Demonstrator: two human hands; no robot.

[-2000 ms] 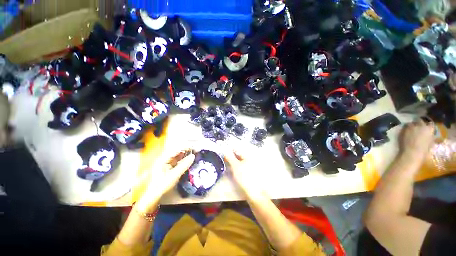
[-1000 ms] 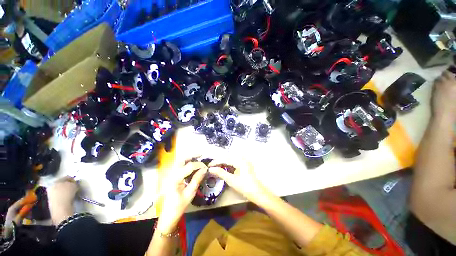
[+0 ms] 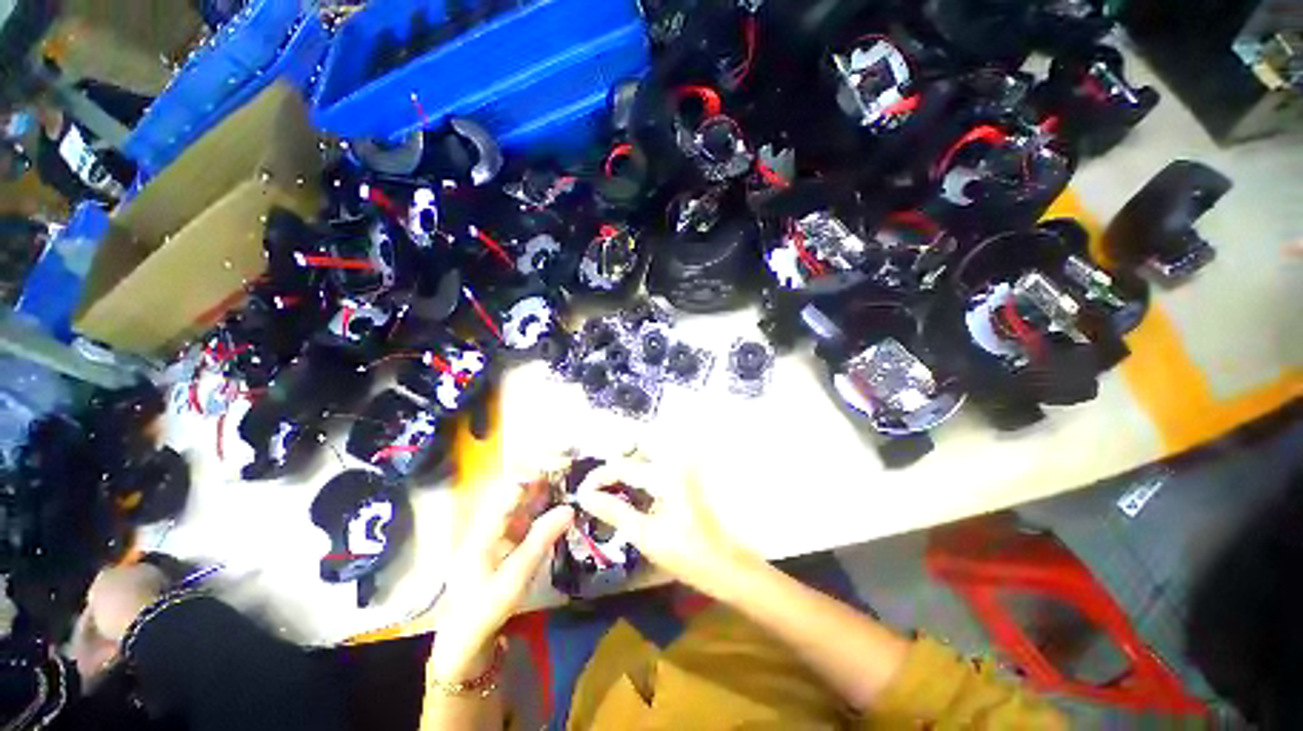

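Note:
A black camera housing (image 3: 583, 561) with a white board inside lies at the bench's front edge, partly hidden by my hands. My left hand (image 3: 517, 531) is at its left side, thumb and fingertips at its upper rim. My right hand (image 3: 646, 517) reaches over its upper right, its fingertips meeting those of my left hand. Something small and pale shows between the fingertips, too small to name. Red wire shows inside the housing. A loose cluster of lens modules (image 3: 623, 363) lies behind my hands, with a single lens module (image 3: 747, 366) to its right.
Many black housings with red wires crowd the bench behind. One housing (image 3: 360, 528) stands at the left, another with a silvery board (image 3: 885, 386) at the right. A blue bin (image 3: 493, 89) and cardboard box (image 3: 193, 229) are behind. A red stool (image 3: 1065, 614) is below. A neighbour's hand (image 3: 122, 607) shows at left.
The view has swung to the right and downward. Both my hands have come together over the housing. The neighbour's arm at the right has left the picture.

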